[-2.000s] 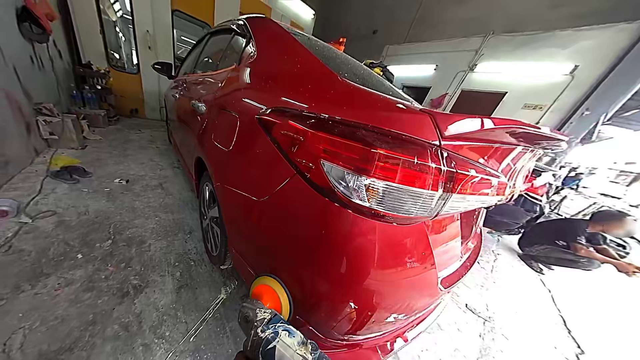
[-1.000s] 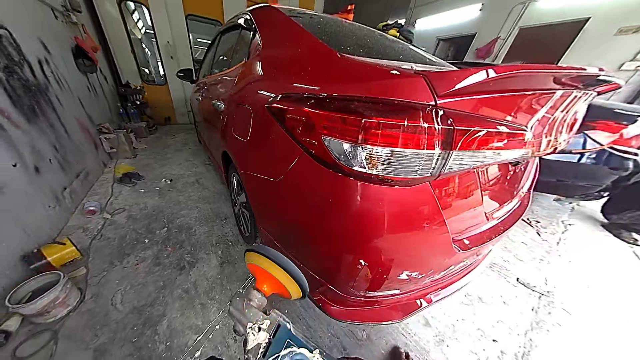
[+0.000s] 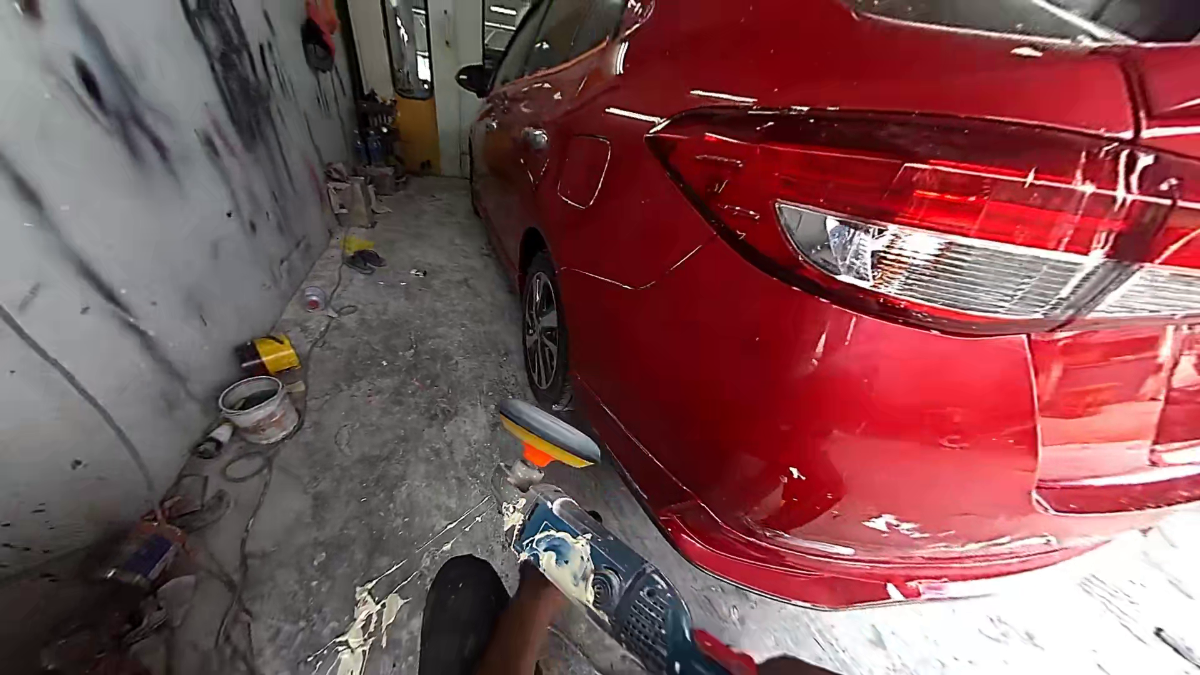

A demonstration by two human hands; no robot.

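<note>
A blue angle polisher (image 3: 609, 581) smeared with cream-coloured compound points up and away from me at the lower middle. My left hand (image 3: 548, 586) grips its front body near the head, partly hidden by the tool. At the rear end, past a red part of the handle, my right hand (image 3: 792, 666) shows only in part at the bottom edge, and its fingers are hidden. The round pad (image 3: 550, 431), grey with a yellow and orange backing, is tilted and apart from the car. To its right is the red car's rear bumper (image 3: 844, 469), bearing whitish smears, below the tail light (image 3: 919, 253).
Along the stained wall (image 3: 122, 234) at left stand a white bucket (image 3: 260, 411) and a yellow-and-dark container (image 3: 270, 354). A cable (image 3: 246, 544) runs over the concrete floor beside them. Compound is splattered on the floor (image 3: 370, 619). The car's rear wheel (image 3: 544, 328) is beyond the pad.
The view has turned left and down. Both the polisher's body and my left hand now show more fully. The pad's face has tilted further edge-on to the view.
</note>
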